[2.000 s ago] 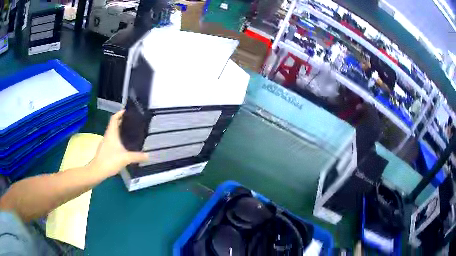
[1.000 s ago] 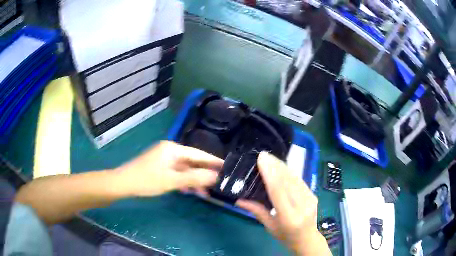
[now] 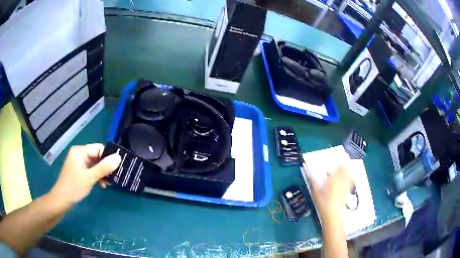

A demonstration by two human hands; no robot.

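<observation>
My left hand (image 3: 83, 169) holds a small black card (image 3: 126, 168) with white print between thumb and fingers, over the front left corner of a blue plastic tray (image 3: 267, 160). In that tray the black headphones (image 3: 155, 103) lie folded in a black inner tray (image 3: 222, 181), with a dark shiny accessory (image 3: 200, 127) within the headband curve. My right hand (image 3: 335, 189), blurred, is over the white leaflet stack (image 3: 361, 216); its fingertips hide part of the top sheet, and whether it grips one cannot be told.
An open retail box (image 3: 60, 90) stands at left beside a yellow strip (image 3: 12, 161). Another box (image 3: 234, 48) and a second blue tray (image 3: 302, 105) with headphones are behind. Small black card piles (image 3: 288, 146) and rubber bands (image 3: 275, 210) lie left of the leaflets. More boxes (image 3: 359, 78) stand right.
My hands have parted from over the inner tray. My left hand now holds a small black card at the tray's front left; my right hand has moved right to the leaflets. The view has shifted right.
</observation>
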